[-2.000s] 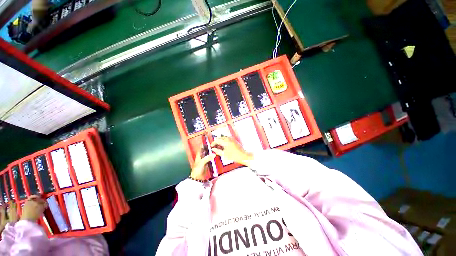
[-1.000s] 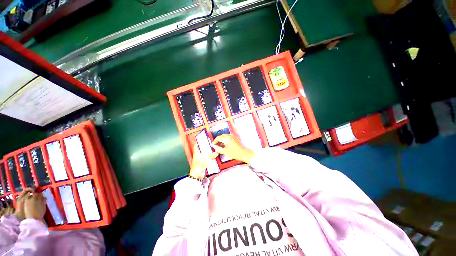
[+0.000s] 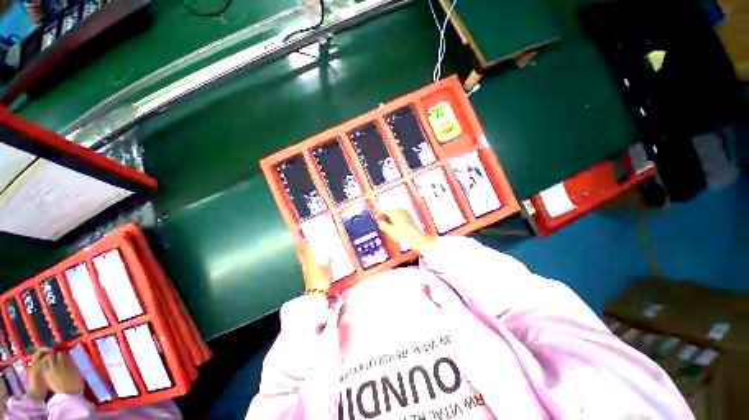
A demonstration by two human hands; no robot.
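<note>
A red foam tray (image 3: 285, 150) lies on the green bench. Its far row holds dark phone units (image 3: 333, 171) and a yellow-green label card (image 3: 443, 121) in the end pocket. In the near row a white-faced unit (image 3: 326, 244) lies in the leftmost pocket, a phone with a lit screen (image 3: 364, 238) beside it, then more white-faced units (image 3: 441, 199). My left hand (image 3: 315, 269) is at the leftmost unit's lower left edge; its grip is unclear. My right hand (image 3: 402, 230) is over the third near pocket, fingers bent beside the lit phone; its fingertips are unclear.
Another person's hands (image 3: 56, 372) work at stacked red trays (image 3: 182, 361) at lower left. A document board (image 3: 49, 193) stands at left. White cables (image 3: 441, 41) hang behind the tray. Another red tray (image 3: 587, 197) and black items (image 3: 657, 74) are at right.
The white-faced unit, earlier tilted at my left hand, now lies in the leftmost pocket. My right hand has moved right, uncovering the lit phone. My left hand has moved slightly left and down.
</note>
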